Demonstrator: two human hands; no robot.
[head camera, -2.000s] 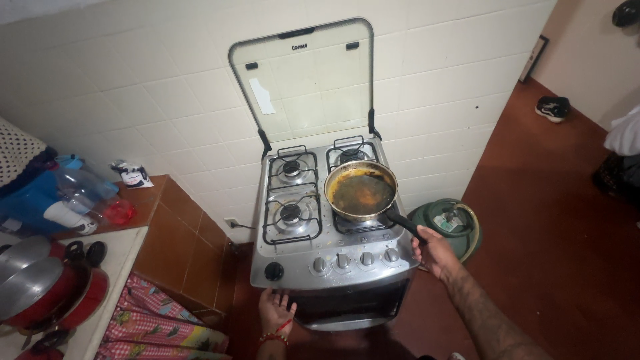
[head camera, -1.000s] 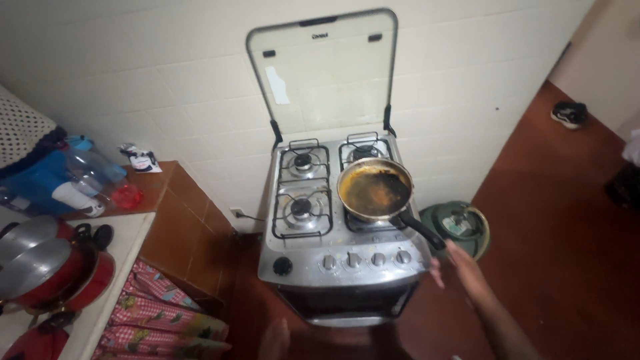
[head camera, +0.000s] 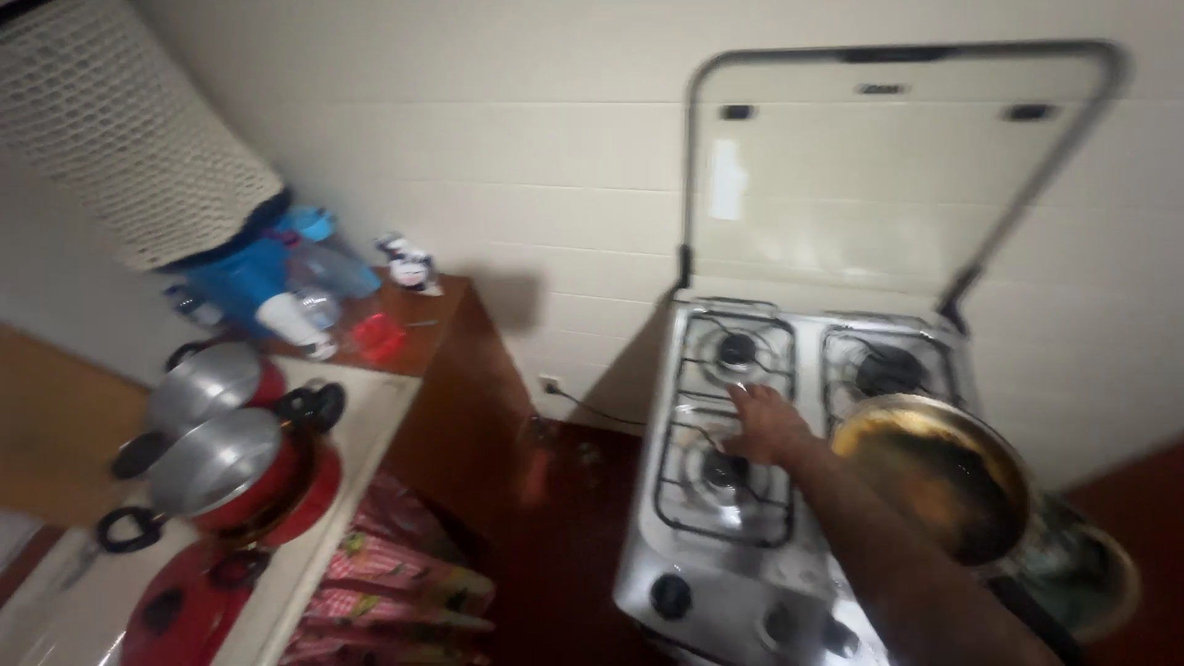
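Observation:
My right hand (head camera: 766, 427) reaches over the left burners of the gas stove (head camera: 805, 555), fingers apart, above the pan support (head camera: 772, 529) between the rear and front burners. Whether it touches the support is blurred. Under and beside my right forearm, a frying pan (head camera: 934, 476) with a yellow-brown stained inside rests over the right burners. Its black handle (head camera: 1036, 615) points to the lower right, partly behind the arm. My left hand is out of view. The stove's glass lid (head camera: 879, 194) stands raised against the wall.
Red pots (head camera: 217, 462) with grey insides and a red lid (head camera: 180, 610) sit on the counter at left. Plastic bottles (head camera: 324, 268) and a blue container (head camera: 236, 277) stand behind them. A patterned cloth (head camera: 379, 592) hangs below the counter. A green gas cylinder (head camera: 1073, 573) stands right of the stove.
My right hand has let go of the pan's handle and moved left over the left burners. My left hand, earlier at the stove's front, has left the view. The view has swung left.

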